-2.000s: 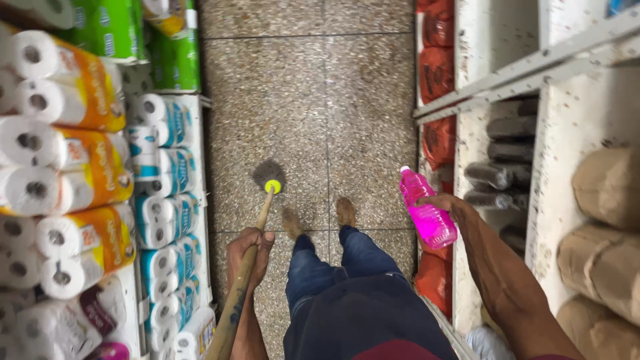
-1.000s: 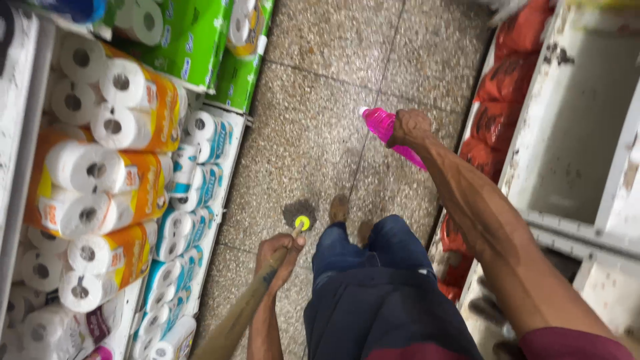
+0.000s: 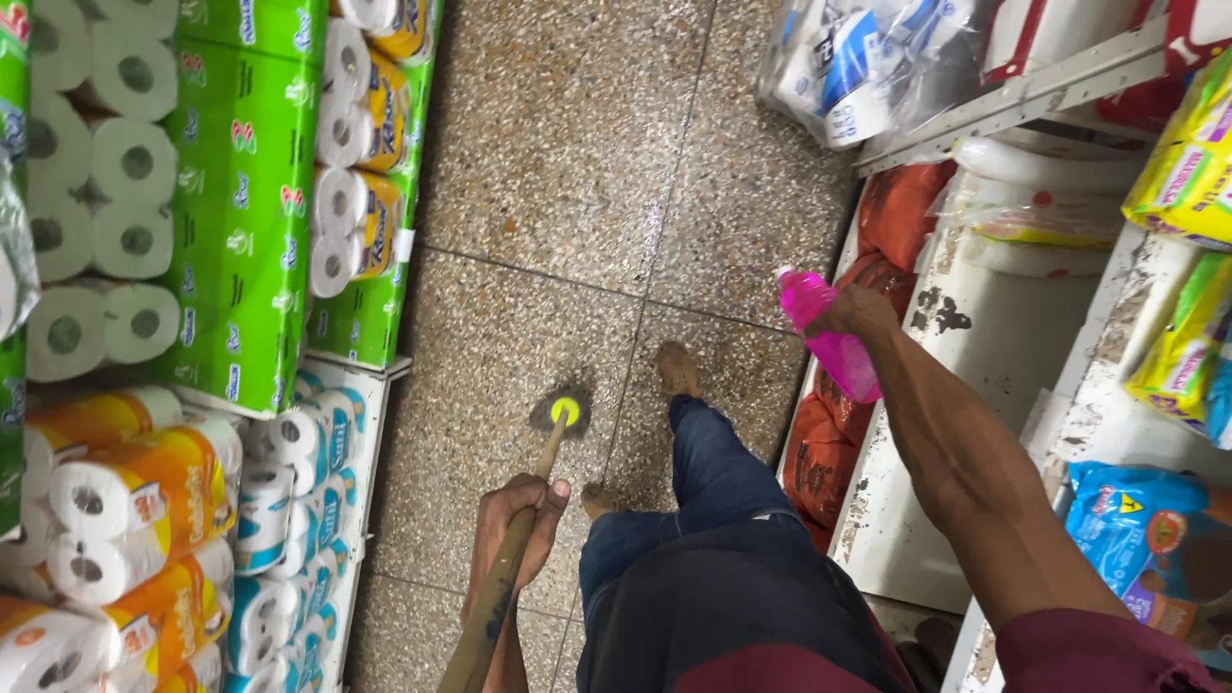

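My left hand (image 3: 520,525) grips the wooden handle (image 3: 491,606) of a mop or brush with a yellow-green socket (image 3: 566,412). Its dark grey head (image 3: 545,414) is down on the speckled floor. On the other side, my right hand (image 3: 857,318) is closed around a plastic bottle of bright pink liquid (image 3: 847,364). The bottle is tilted, its white cap (image 3: 783,272) towards the upper left, and it is held above the floor by the right-hand shelf.
Toilet paper packs (image 3: 144,491) and green packs (image 3: 241,192) fill the left shelves. Along the right stand red-orange bags (image 3: 818,452), a worn white shelf (image 3: 962,404), yellow packs (image 3: 1189,164) and a blue pack (image 3: 1136,529). A clear-wrapped paper pack (image 3: 847,67) juts out at the top right.
I have walked forward along the aisle; more green packs and the clear-wrapped pack have come into view. Both hands keep their hold on the handle and the bottle.
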